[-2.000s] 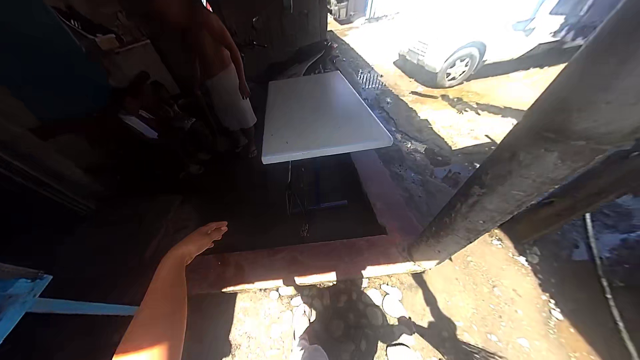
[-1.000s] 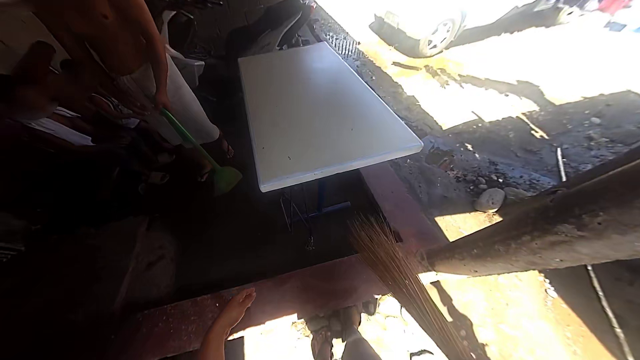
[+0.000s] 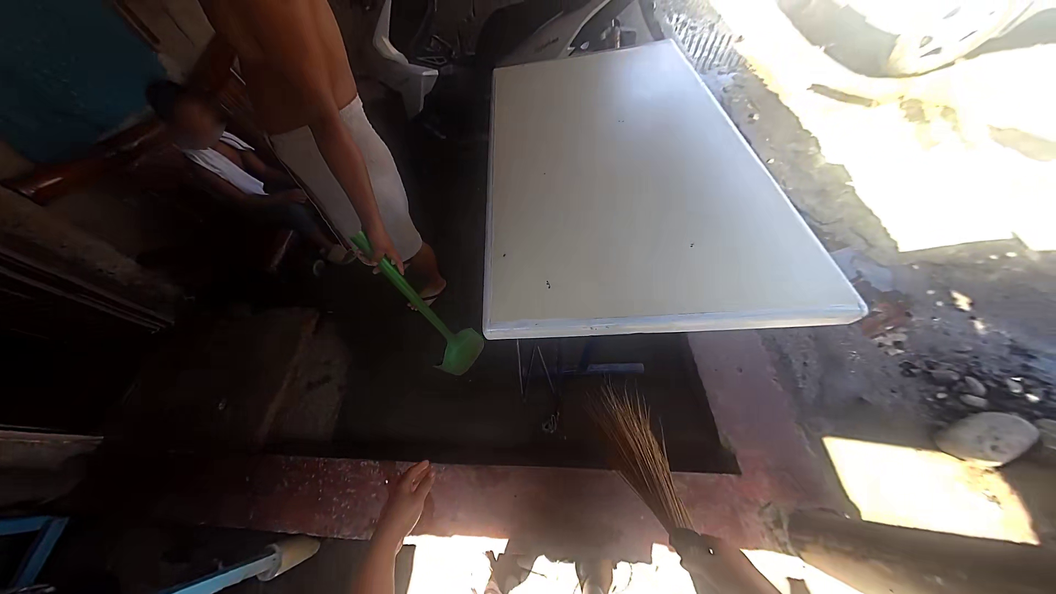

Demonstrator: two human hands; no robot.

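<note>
My left hand (image 3: pixel 410 487) hangs low over the red concrete ledge, its fingers together and holding nothing that I can see. At the lower right my right hand (image 3: pixel 695 551) grips the bound end of a stick broom (image 3: pixel 639 454), whose bristles spread up over the ledge and the dark floor. Beyond both hands stands a white-topped table (image 3: pixel 652 206) on blue metal legs. To the left of the table another person holds a green long-handled plastic dustpan (image 3: pixel 460 351) close to the floor.
A second person (image 3: pixel 239 165) sits at the left. Behind the table is a parked motorcycle (image 3: pixel 553 37). Rough ground with a large stone (image 3: pixel 987 437) lies right of the red ledge (image 3: pixel 528 495). A light-blue frame (image 3: pixel 223 573) stands at the lower left.
The stick broom, not seen two seconds ago, is now in my right hand over the ledge. The view has come nearer the table. The other person's green dustpan has come into sight.
</note>
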